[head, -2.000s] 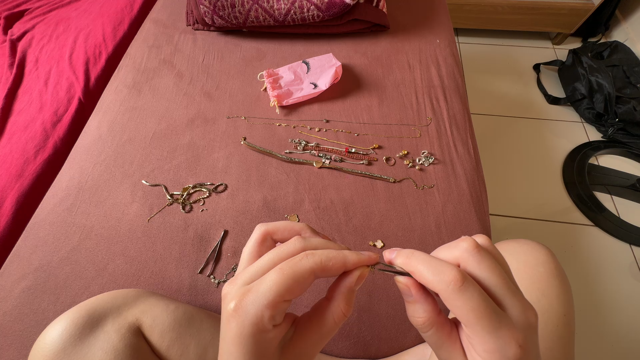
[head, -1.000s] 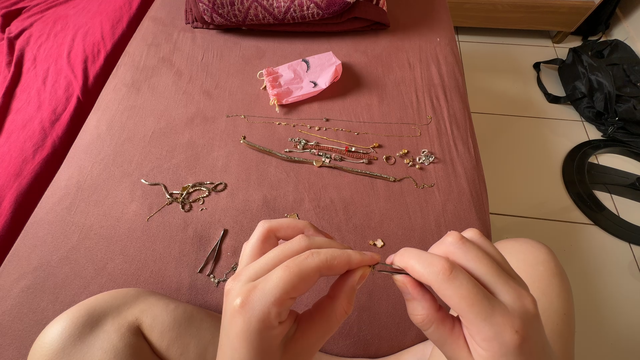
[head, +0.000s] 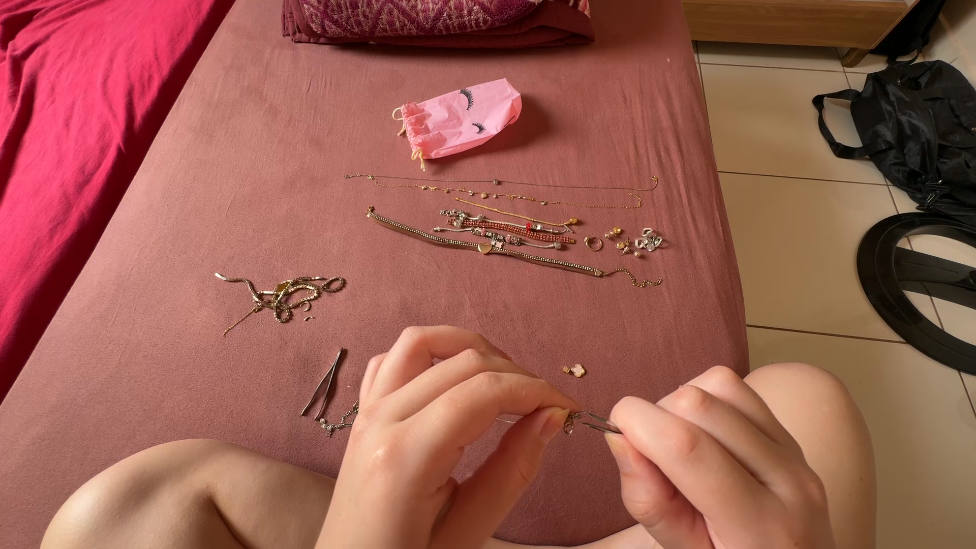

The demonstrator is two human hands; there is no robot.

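Observation:
Between its thumb and index finger, my left hand (head: 457, 427) pinches a small chain end with a clasp (head: 569, 424); a thin strand shows behind the fingers. My right hand (head: 709, 457) holds metal tweezers (head: 601, 424), their tips pointing left at the clasp; whether they touch it I cannot tell. A clover-shaped charm (head: 578, 370) lies on the bed just beyond the hands. Left of my left hand are a second pair of tweezers (head: 326, 385) and a silver-coloured chain (head: 333, 427), partly hidden by that hand.
Necklaces and bracelets (head: 488, 248) lie in rows mid-bed, with a ring (head: 593, 243) and small charms (head: 649, 240) to their right. A tangled chain pile (head: 293, 296) is at left. Farther back are a pink drawstring pouch (head: 465, 118) and a folded blanket (head: 438, 19). A black bag (head: 915, 126) lies on the floor.
My right hand has shifted slightly right, away from my left fingertips, so that the tweezer tips and the small clasp now show between the hands.

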